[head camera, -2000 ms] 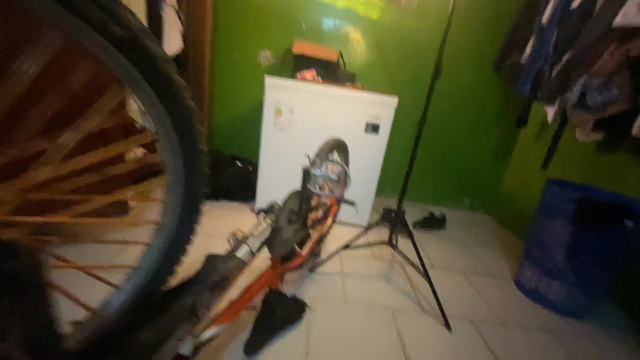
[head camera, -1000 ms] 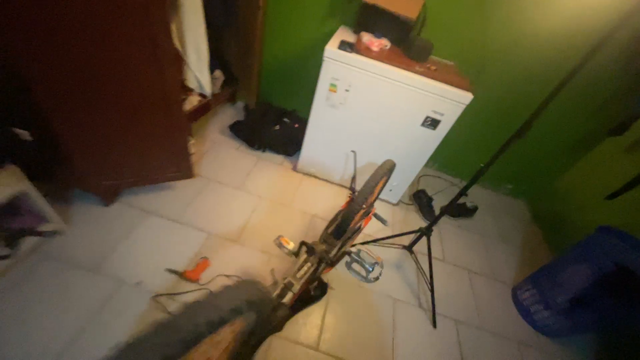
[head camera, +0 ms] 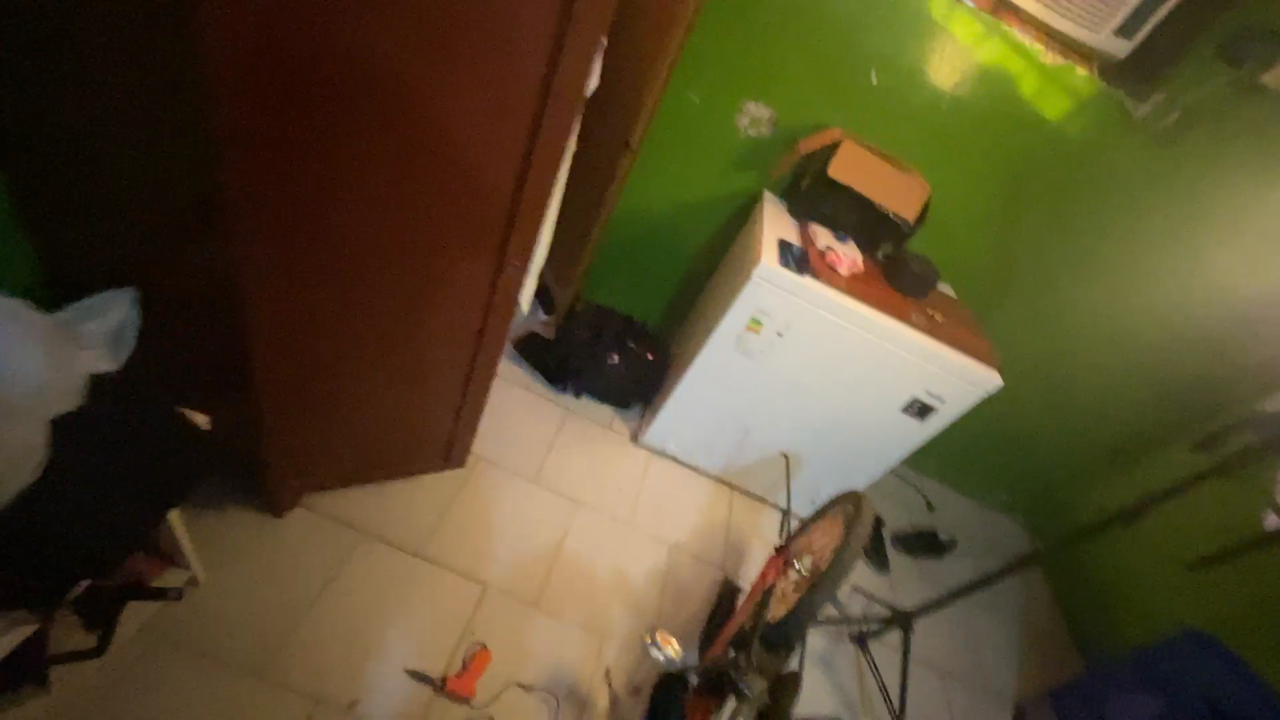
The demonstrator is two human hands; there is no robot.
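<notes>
Neither of my hands shows in the head view. Nearest to the camera, at the bottom, is part of a bicycle; its wheel (head camera: 825,560) points toward the white chest freezer, and a pedal (head camera: 664,646) sticks out on the left. An orange corded tool (head camera: 468,672) with a dark tip lies on the floor tiles left of the bicycle; blur hides its exact kind.
The white chest freezer (head camera: 810,370) holds an open cardboard box (head camera: 878,180). A black bag or cloth (head camera: 600,355) lies beside it. Left stands a dark red wooden cabinet (head camera: 390,250); right are black tripod legs (head camera: 905,650), dark shoes (head camera: 922,543) and a blue barrel (head camera: 1170,680).
The view has swung left and tilted. The large bicycle wheel that filled the left side two seconds ago is out of sight.
</notes>
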